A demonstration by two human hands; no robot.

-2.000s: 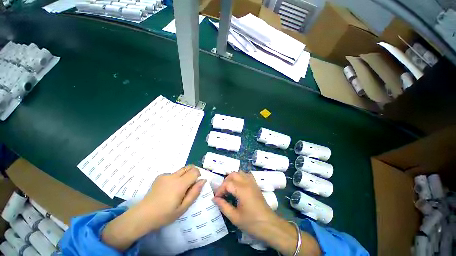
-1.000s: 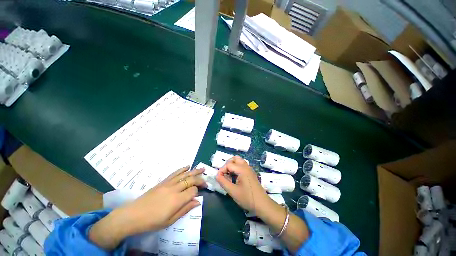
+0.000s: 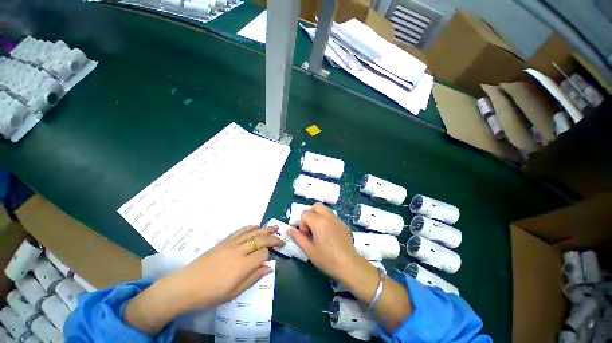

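A white cylindrical unit (image 3: 288, 241) lies tilted under both hands. My left hand (image 3: 225, 268) holds its left end at the fingertips, above a bent label sheet (image 3: 247, 311). My right hand (image 3: 330, 242) has its thumb and fingertips together at the unit's right part; whether a label is between them is hidden. Several more white units (image 3: 377, 218) lie in rough columns to the right, some partly behind my right hand and sleeve. A spare label sheet (image 3: 208, 191) lies flat on the green bench beyond my left hand.
A grey post (image 3: 278, 74) stands behind the sheet, with a yellow scrap (image 3: 313, 130) beside its foot. Open cartons with units are at right (image 3: 537, 281) and lower left (image 3: 80, 234). More units (image 3: 40, 77) lie at far left. Loose papers (image 3: 379, 60) are across the bench.
My hands have moved from the bent sheet onto a unit, and my right hand has shifted slightly over it. The sheet hangs lower. The yellow scrap has moved left, towards the post.
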